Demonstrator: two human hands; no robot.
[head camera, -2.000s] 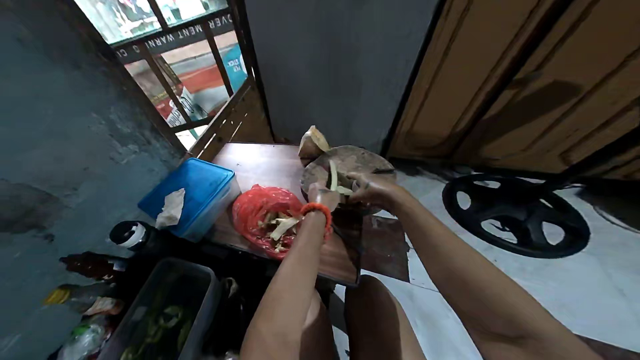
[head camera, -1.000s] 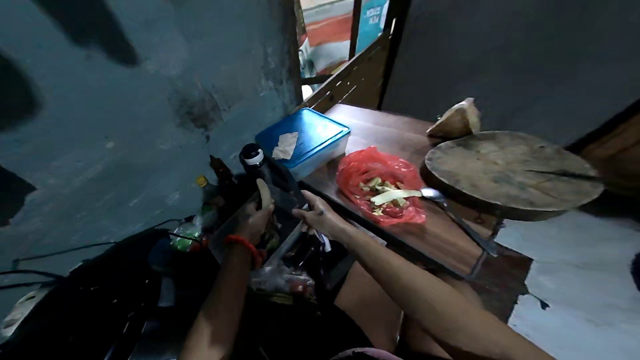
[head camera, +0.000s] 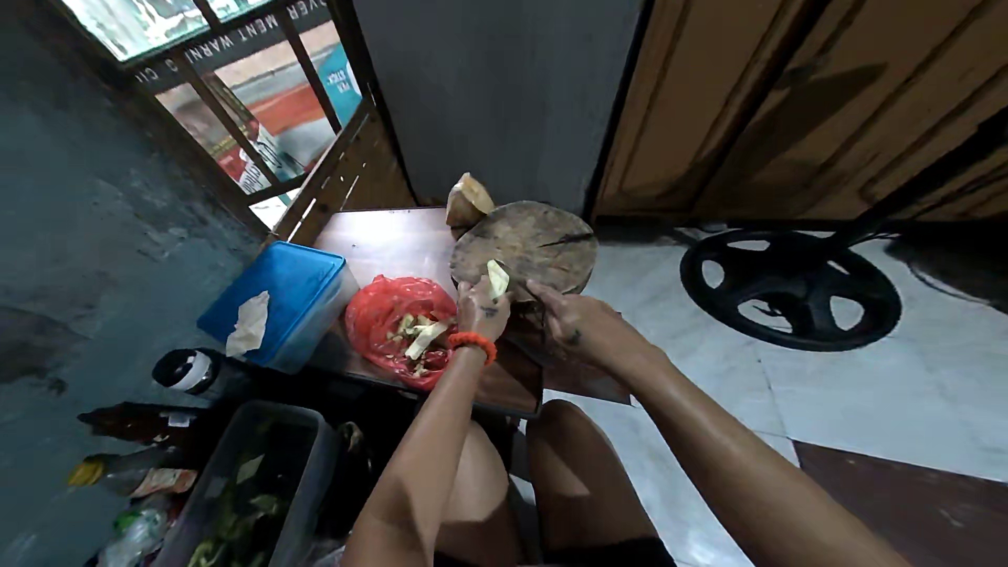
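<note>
My left hand (head camera: 483, 312), with an orange band at its wrist, grips a pale yellow-green vegetable piece (head camera: 498, 280) at the near edge of a round wooden chopping block (head camera: 529, 240). Just right of it is my right hand (head camera: 573, 321), fingers curled and pointing toward the left one; what it holds is hidden or too dark to tell. Beside my left wrist, a red plastic bag (head camera: 374, 323) lies open on the small brown table (head camera: 386, 233), with pale cut pieces (head camera: 426, 337) inside.
A blue-lidded container (head camera: 287, 287) bears a crumpled tissue at the left. Nearer stand bottles (head camera: 134, 421) and a deep plastic bin (head camera: 311, 465) with green scraps. A pale block-like object (head camera: 469, 201) sits behind the chopping block. A black round stand base (head camera: 790, 290) rests on the floor at right.
Both hands have moved from over the dark bin area at the left to the near edge of the chopping block. The spoon-like tool seen by the bag is no longer there. The view has swung right.
</note>
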